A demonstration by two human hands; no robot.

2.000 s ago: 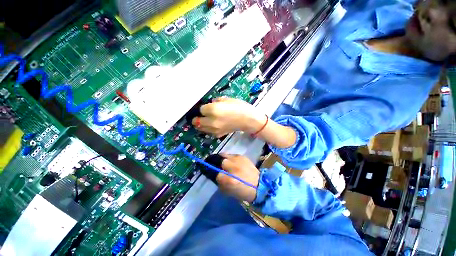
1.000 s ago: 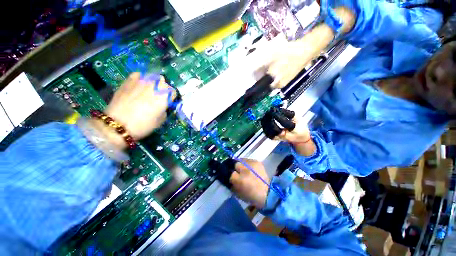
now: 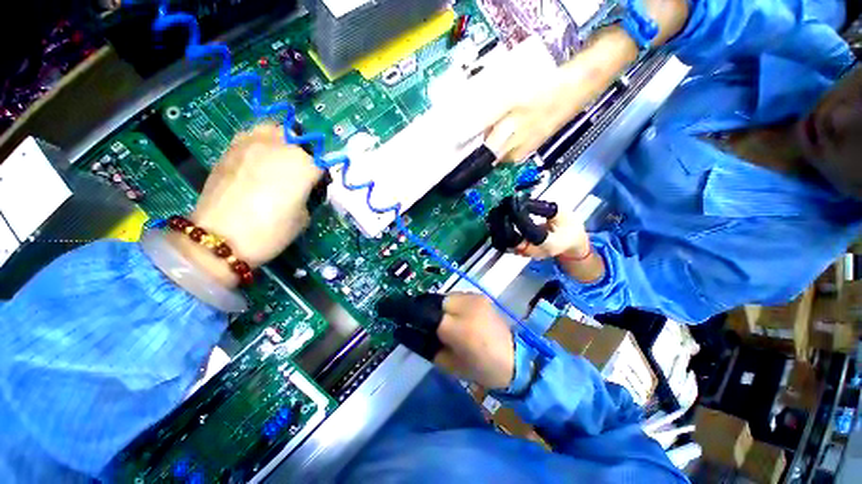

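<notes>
A large green circuit board (image 3: 222, 113) carries a long white bar (image 3: 406, 165) across its middle and a finned heatsink (image 3: 378, 33) with a yellow strip (image 3: 406, 49) at the top. My left hand (image 3: 260, 194), with a beaded bracelet, reaches in from the left over the board. Its fingertips are at the bar's lower left end, mostly hidden behind the hand. My right hand (image 3: 458, 331), with black finger cots, is over the board's near edge, fingers bent and close together. Whether either hand holds a part cannot be seen. A blue coiled cord (image 3: 354, 184) crosses above the board.
A person in a blue smock (image 3: 699, 208) stands at the right, one hand (image 3: 529, 132) on the white bar, the other (image 3: 534, 232) by the rail. A metal rail (image 3: 364, 416) runs along the boards. Another board (image 3: 236, 416) lies lower left. Cardboard boxes (image 3: 723, 440) stand lower right.
My left hand has come in from out of view and reached over the board. My right hand stays near the board edge. The other person's second hand has come onto the white bar.
</notes>
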